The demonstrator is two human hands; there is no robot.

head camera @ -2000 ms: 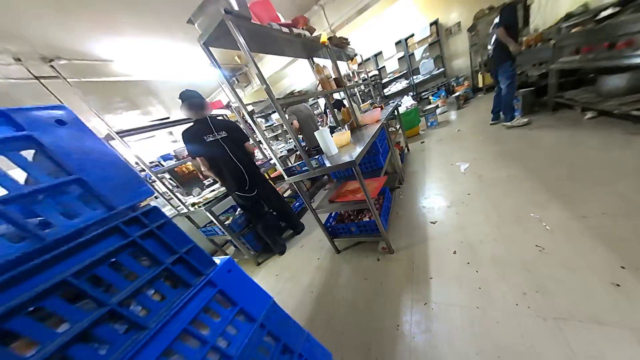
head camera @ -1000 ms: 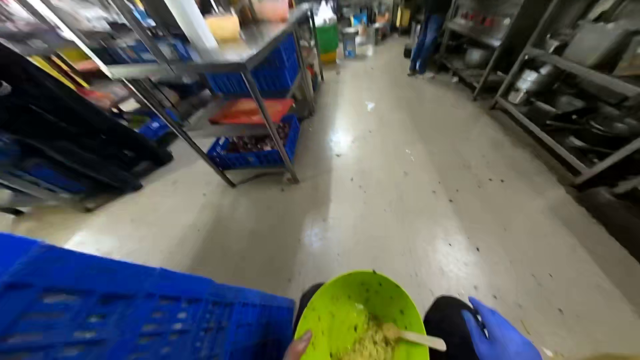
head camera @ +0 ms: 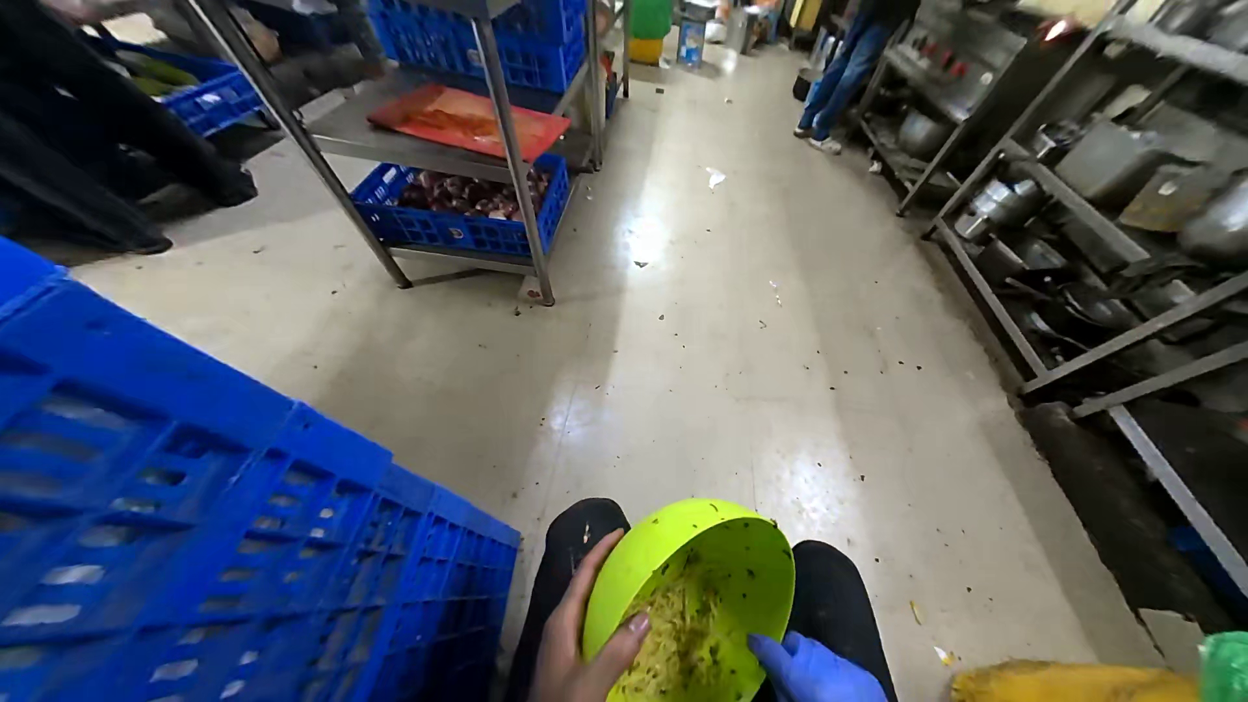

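Note:
A lime-green plastic bowl is tilted between my knees at the bottom of the view. Chopped yellowish food with dark green flecks lies in it, and bits stick to its inner wall. My bare left hand grips the bowl's left side, its thumb over the rim. My right hand, in a blue glove, is at the bowl's lower right with a finger at the inner wall; its other fingers are partly cut off by the frame, so its hold is unclear. The pale-handled utensil seen earlier is not visible.
Stacked blue plastic crates rise close on my left. Ahead stands a steel rack with a red tray above a blue crate of onions. Pot shelves line the right. Two people's legs show, far left and top right.
The view has swung down from the room to the bowl. Since one second ago my gloved right hand has come from beside the bowl to its inner wall, and my left hand shows more fully on it.

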